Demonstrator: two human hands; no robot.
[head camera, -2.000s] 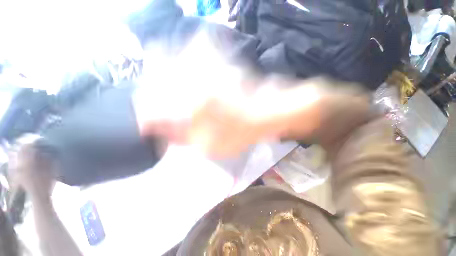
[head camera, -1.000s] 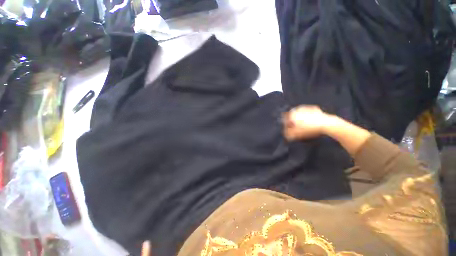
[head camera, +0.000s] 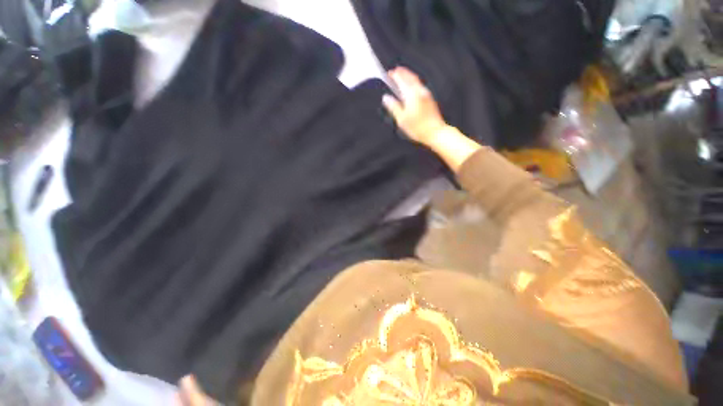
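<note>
A black garment lies spread over the white tabletop in front of me, with soft folds running across it. My right hand is at its right edge, near the dark pile, with fingers and thumb at the cloth. Whether the fingers pinch the cloth is hard to tell. My left hand shows only as fingertips at the bottom edge of the picture, by the garment's near edge; the rest is cut off.
A black garment pile lies at the upper right. A smartphone and a small dark tool lie left on the table. Yellow material in clear plastic is at the left edge. Plastic-wrapped black items are at the upper left.
Since one second ago, the view has shifted and the garment's raised, folded upper part now lies flatter and wider. My right hand is higher in the picture, its fingers more extended.
</note>
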